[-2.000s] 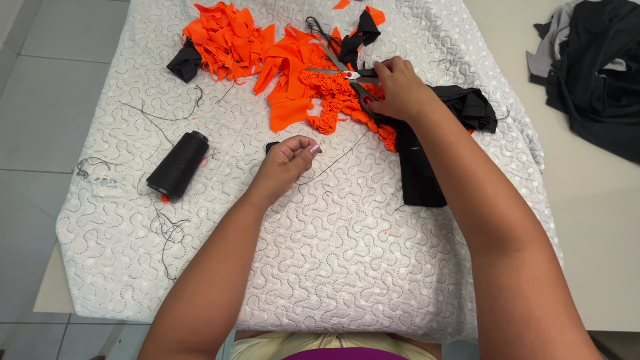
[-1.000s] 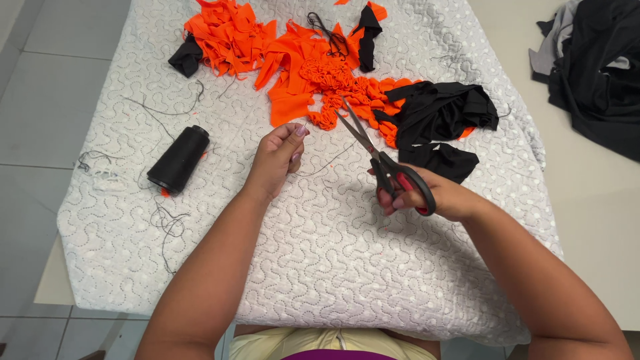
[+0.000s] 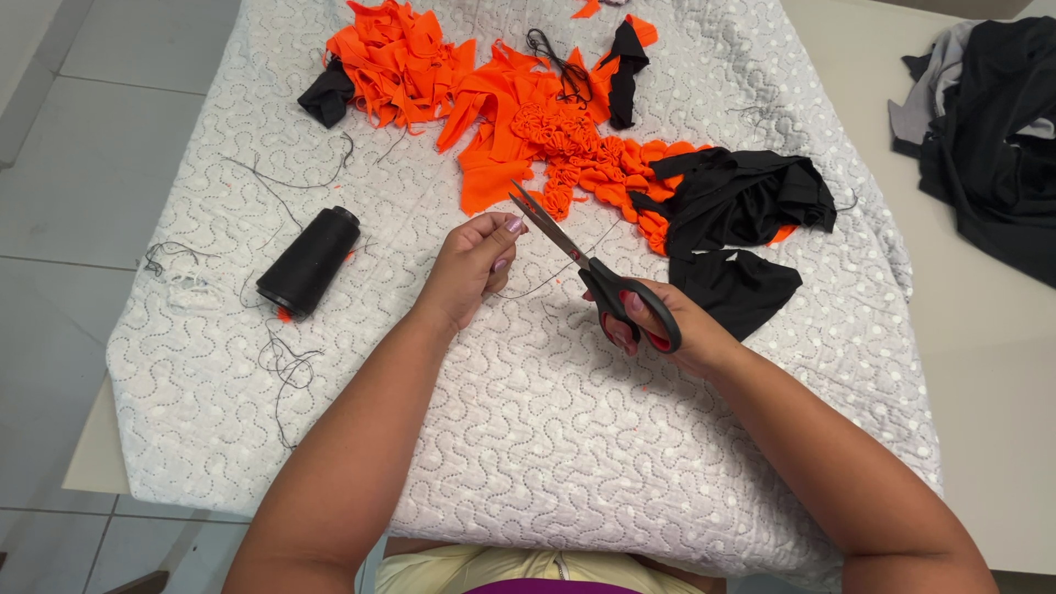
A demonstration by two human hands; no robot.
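My right hand (image 3: 660, 322) grips a pair of scissors (image 3: 590, 264) by black handles with red inner rings; the blades look nearly closed, their tips just beside my left fingertips. My left hand (image 3: 478, 264) is pinched, with a dark thread (image 3: 569, 266) trailing from it; what sits between finger and thumb is too small to see. Beyond the hands lie gathered orange fabric rosettes (image 3: 561, 136) joined to a flat orange piece (image 3: 491, 169). Black fabric (image 3: 742, 198) touches the rosettes on the right. Left of my left hand, a cone of black thread (image 3: 309, 260) lies on its side.
A quilted white cover (image 3: 528, 462) drapes over the table. Orange fabric scraps (image 3: 400, 66) are heaped at the back left beside a small black piece (image 3: 328, 92). Loose threads (image 3: 289, 363) lie near the cone. Black and grey fabric (image 3: 990, 140) is piled at the far right.
My right hand reached to the scissors on the orange fabric two seconds ago; it has since lifted them and brought the blades toward my left hand. My left hand has stayed nearly in place.
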